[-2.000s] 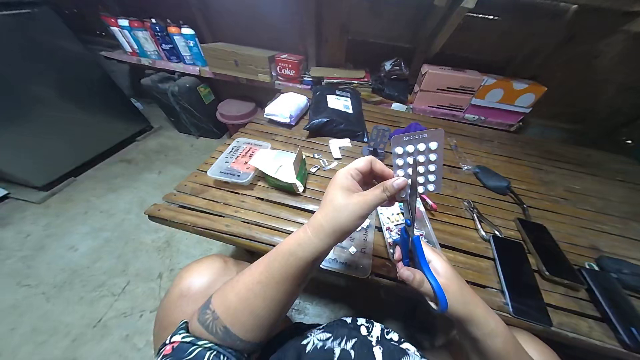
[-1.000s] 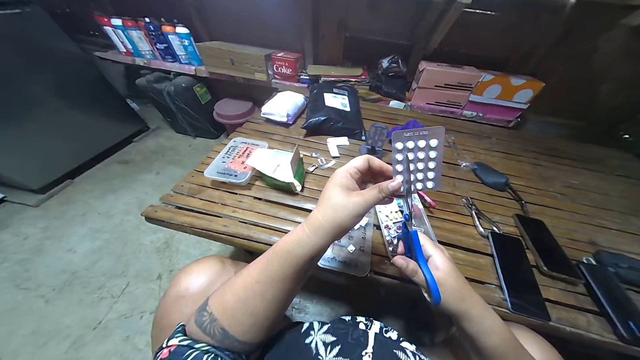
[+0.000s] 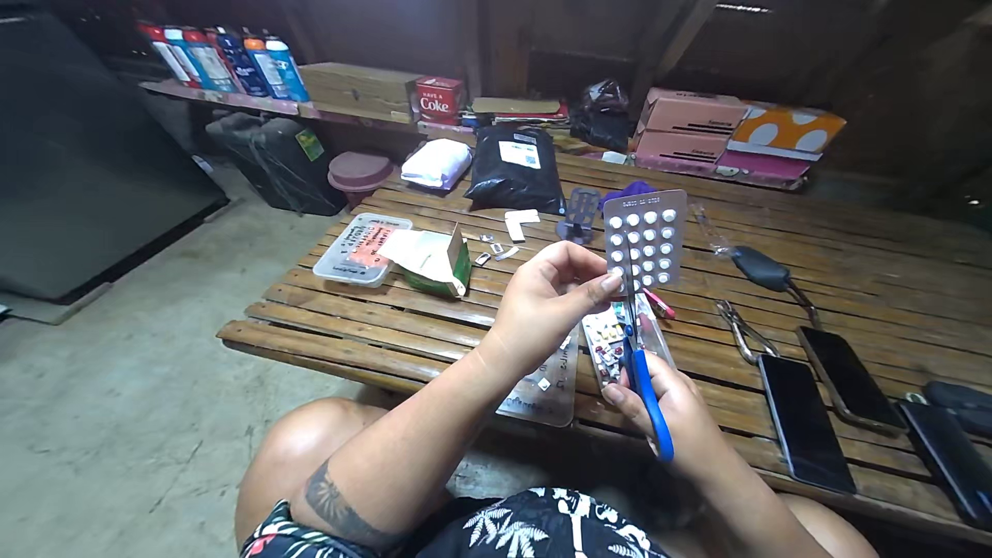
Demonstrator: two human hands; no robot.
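Observation:
My left hand (image 3: 554, 298) pinches the lower left corner of a blister pack of round white tablets (image 3: 645, 236), which stands upright above the slatted table. In my right hand (image 3: 666, 403) is a pair of blue-handled scissors (image 3: 653, 407), blades pointing up. The blades lie against the lower part of the pack, between tablet columns. Below the hands, a clear plastic container (image 3: 604, 341) holds assorted pills and cut blister pieces. Beside it a clear plastic lid (image 3: 542, 395) with handwriting carries a small white piece. My hands partly cover the container and lid.
On the bamboo-slat table (image 3: 372, 329) are a green-and-white carton (image 3: 438, 271), a clear lidded box (image 3: 360, 252), a black plastic parcel (image 3: 515, 170), and a phone stand (image 3: 581, 213). To the right lie nail clippers or pliers (image 3: 744, 333) and several phones, one a black smartphone (image 3: 806, 422).
The scissors have turned slightly in my right hand, and their blue handles look closer together than two seconds ago. My left hand keeps its hold on the blister pack.

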